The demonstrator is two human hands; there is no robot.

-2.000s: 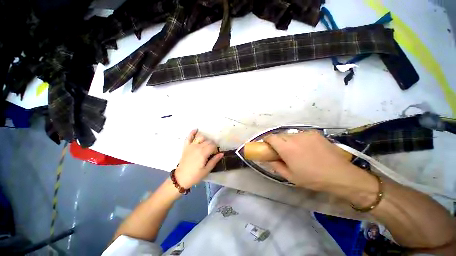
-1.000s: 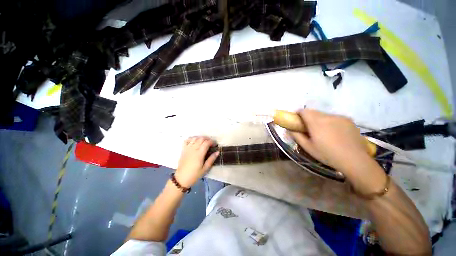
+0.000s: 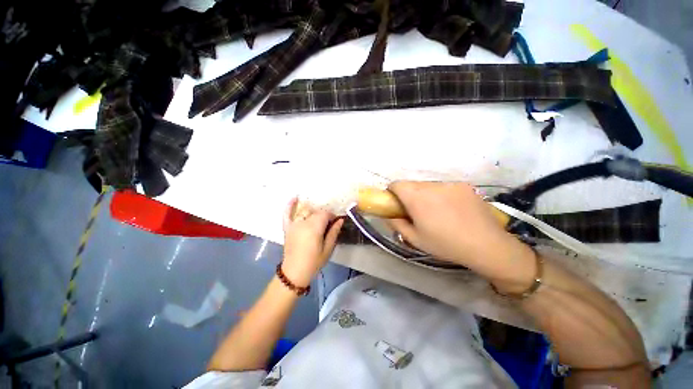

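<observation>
A dark plaid strip (image 3: 600, 224) lies along the near table edge. My left hand (image 3: 310, 237) is at its left end, fingertips on the cloth; whether it pinches the cloth is hard to tell. My right hand (image 3: 448, 220) is closed around the tan wooden handle (image 3: 378, 203) of the steam iron (image 3: 406, 251). The iron lies over the strip, its pointed tip close to my left fingers. It hides the strip's middle part. A black hose (image 3: 566, 178) and a white tube trail right from the iron.
A flat plaid strip (image 3: 441, 87) lies across the table beyond, its right end over a black rectangle (image 3: 617, 125) and blue cord (image 3: 524, 49). A heap of plaid pieces (image 3: 121, 91) is at far left. Yellow tape (image 3: 646, 106) is at right, a red object (image 3: 171, 219) below left.
Since one second ago the iron has moved left along the strip toward my left hand. My left hand stays at the strip's left end. The whole view has shifted a little.
</observation>
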